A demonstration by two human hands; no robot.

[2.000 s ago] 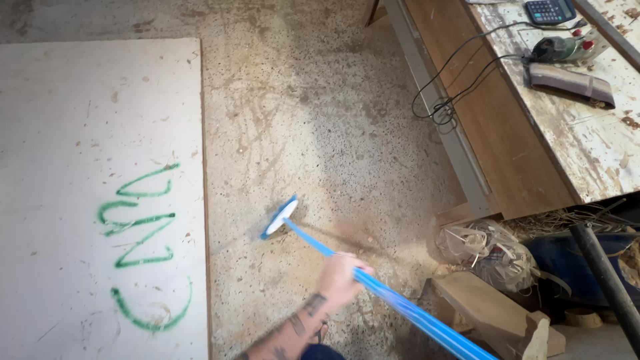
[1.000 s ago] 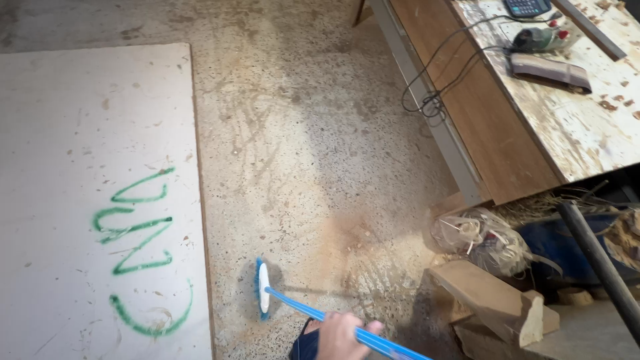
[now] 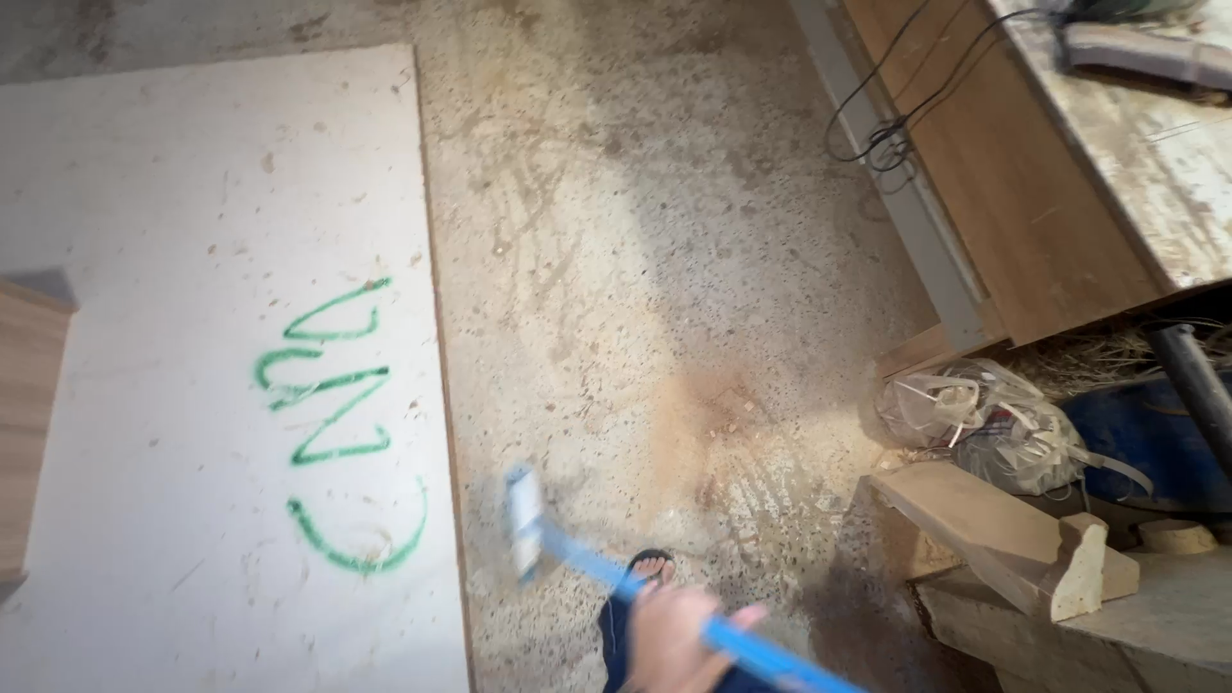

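Note:
One hand, which looks like my left hand (image 3: 674,630), is closed around the blue handle of a push broom (image 3: 525,520) at the bottom centre. The broom head, white with blue edges, is blurred and rests low over the concrete floor (image 3: 597,385), just right of a white board. The handle runs from the head down to the right, past the hand and out at the bottom edge. Light brown dust (image 3: 707,414) lies on the floor right of the head. My right hand is out of view.
The large white board (image 3: 212,221), marked in green, fills the left, with a wood-grain panel (image 3: 34,423) at its edge. My sandalled foot (image 3: 653,566) is near the hand. On the right are a workbench (image 3: 1039,192) with hanging cables (image 3: 885,144), plastic bags (image 3: 1001,423) and wood offcuts (image 3: 991,529).
The broom head has moved from beside the board's middle down along its edge, nearer to me. The hand keeps its hold on the handle. My foot now shows.

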